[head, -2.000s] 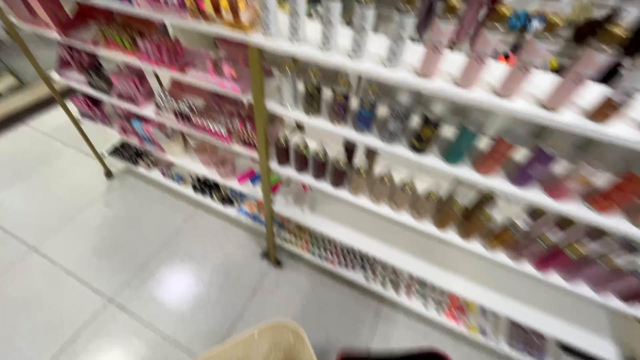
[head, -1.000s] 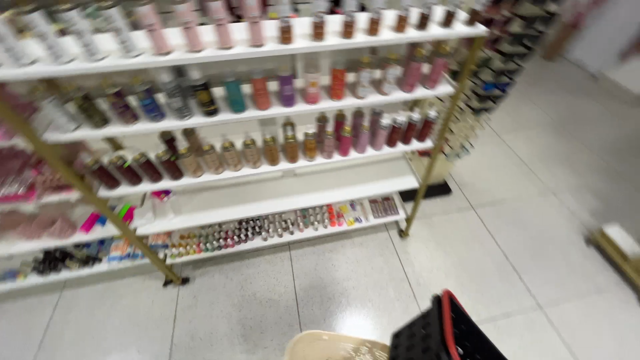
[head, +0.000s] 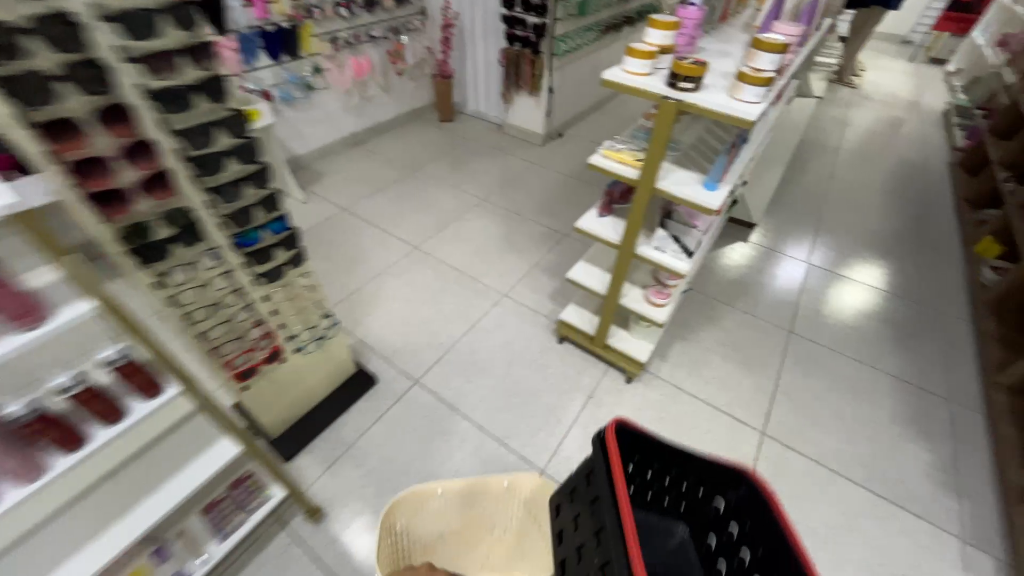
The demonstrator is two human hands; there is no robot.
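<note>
At the bottom of the head view is a cream plastic basket [head: 472, 512], its lower part cut off by the frame's edge. A small part of a hand [head: 424, 570] shows at its near rim; which hand it is, and how its fingers lie, I cannot tell. Touching or close beside the cream basket on the right stands a black plastic shopping basket with a red rim [head: 620, 480], slotted along its sides. The part of its inside that I see is dark. No other hand of mine shows.
A sunglasses display rack [head: 304, 384] and a shelf of bottles [head: 96, 400] stand at the left. Ahead is a white and gold shelf unit [head: 640, 232] holding jars [head: 688, 72]. Stocked shelves [head: 988, 160] line the right side. A person's legs [head: 856, 44] show far up the tiled aisle.
The view has swung far to the right, from the bottle shelves to the sunglasses rack and the aisle. More of the black basket now shows than a second ago.
</note>
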